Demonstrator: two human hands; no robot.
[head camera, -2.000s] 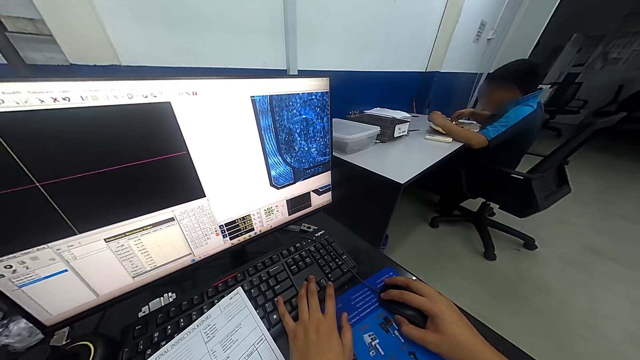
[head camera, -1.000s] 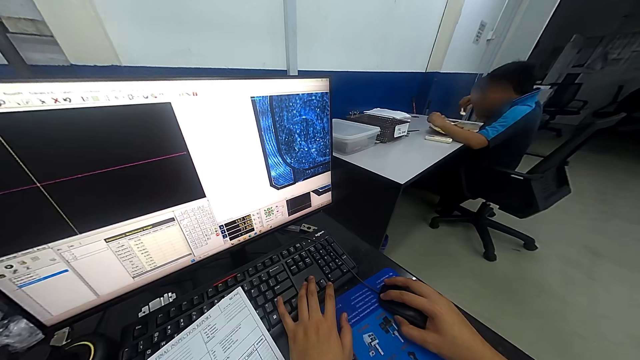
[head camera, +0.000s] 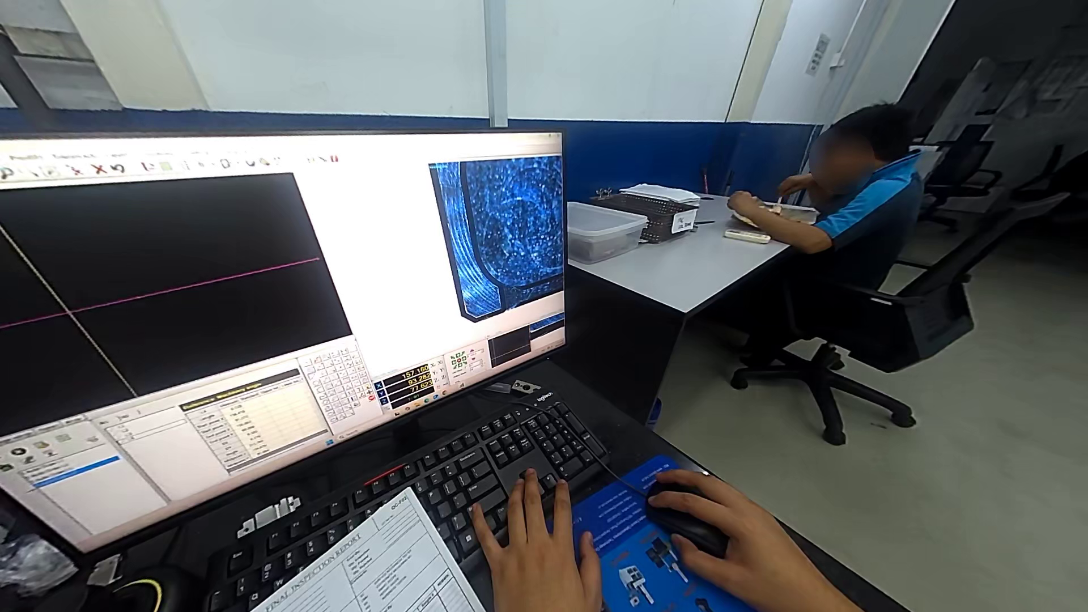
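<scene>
My left hand (head camera: 544, 552) lies with fingers spread on the lower right part of a black keyboard (head camera: 510, 455), holding nothing. My right hand (head camera: 739, 535) is curved over a black computer mouse (head camera: 687, 520), which rests on a blue printed mouse pad (head camera: 629, 544). A printed paper form (head camera: 391, 565) lies over the keyboard's left part, beside my left hand. Behind the keyboard stands a monitor (head camera: 374, 255) showing measuring software, with a dark panel crossed by lines and a blue camera view of a part.
To the right, a white-topped table (head camera: 671, 272) bears a clear plastic container (head camera: 605, 231) and a black mesh tray (head camera: 650, 214) with papers. A co-worker (head camera: 875, 195) sits there in a black office chair (head camera: 918, 314). Crumpled clear plastic (head camera: 34, 557) lies at the far left.
The co-worker's hands and head have moved slightly over the table. My own hands and the monitor's picture show no plain change.
</scene>
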